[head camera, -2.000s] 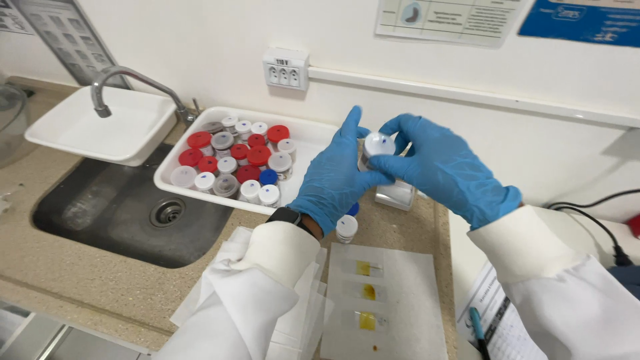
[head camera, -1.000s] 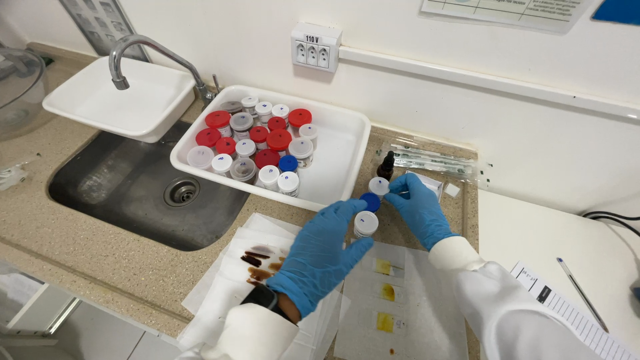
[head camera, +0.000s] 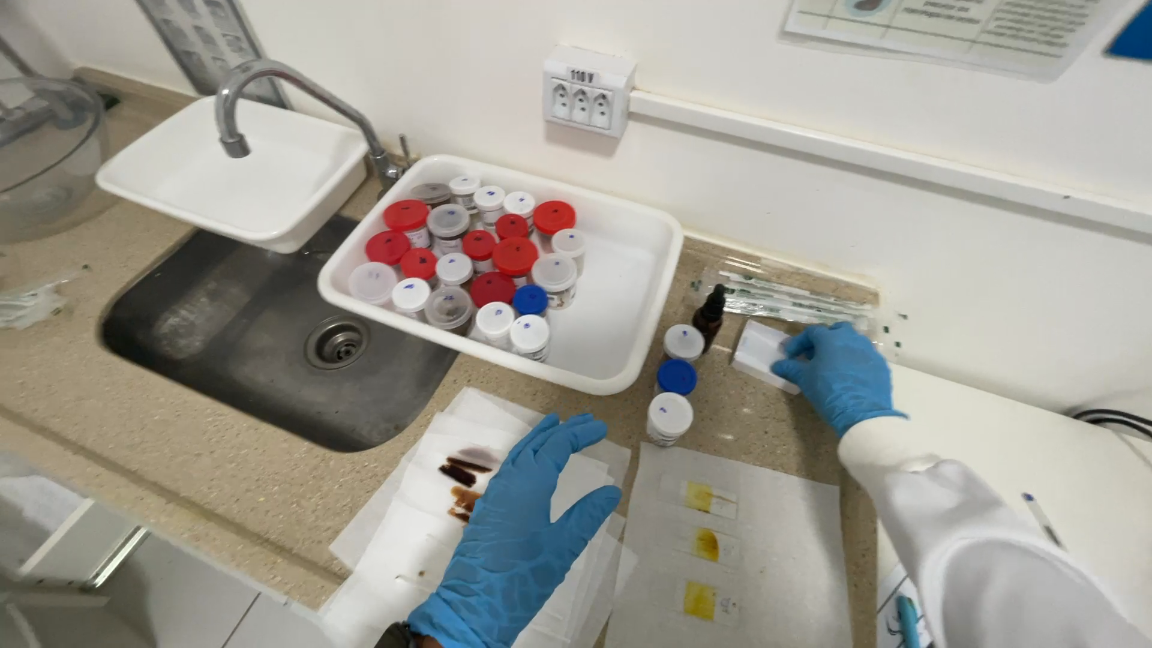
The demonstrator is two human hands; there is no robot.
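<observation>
My left hand, in a blue glove, hovers with fingers apart over stained white papers and holds nothing. My right hand, also gloved, has its fingertips at a small white box; whether they grip it is unclear. Left of the box, a white-capped specimen jar, a blue-capped jar and another white-capped jar stand in a row, beside a dark dropper bottle. Nearer me, glass slides with yellow smears lie on a white sheet.
A white tray holds several jars with red, white, clear and blue lids. Left of it are a steel sink, a faucet and a white basin. Wrapped sticks lie by the wall. A pen is at right.
Two seconds ago both hands were together around a white-capped jar; now they are apart. Since one second ago, my right hand has moved from beside the jars to the white box, and my left has drawn back.
</observation>
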